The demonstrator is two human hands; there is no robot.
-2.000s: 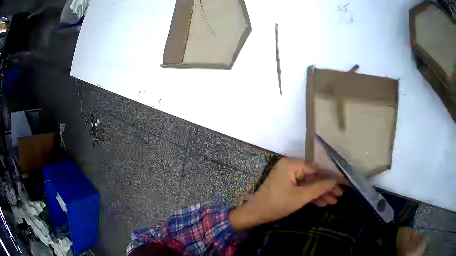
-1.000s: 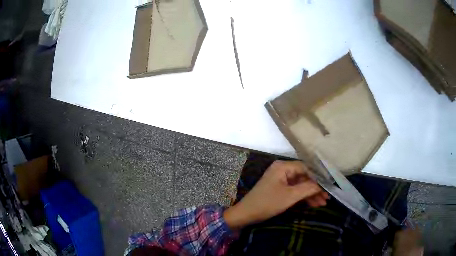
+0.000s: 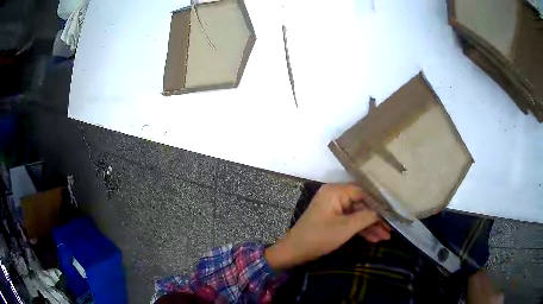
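Observation:
A brown-bordered beige patch pocket (image 3: 426,157) lies tilted over the table's near edge. My left hand (image 3: 336,222) pinches its lower left edge between thumb and fingers. The long silver shears (image 3: 426,240) lie along that edge, blades nearly closed and beside my left fingertips. My right hand (image 3: 483,290) is blurred at the bottom right, at the handle end of the shears; its fingers and the handles are mostly hidden. A dark brown strip (image 3: 390,159) lies on the pocket, and a small brown end sticks out past its top edge.
Another pocket (image 3: 217,44) with a thin curled sliver lies at the upper left of the white table (image 3: 119,89). A thin brown strip (image 3: 290,68) lies between the pockets. A pocket stack (image 3: 497,53) is at the upper right. A blue bin (image 3: 92,264) stands on the speckled floor.
The held pocket has turned from upright to slanted over the last two seconds. Since one second ago the shear blades have closed along its edge. The camera view has shifted slightly.

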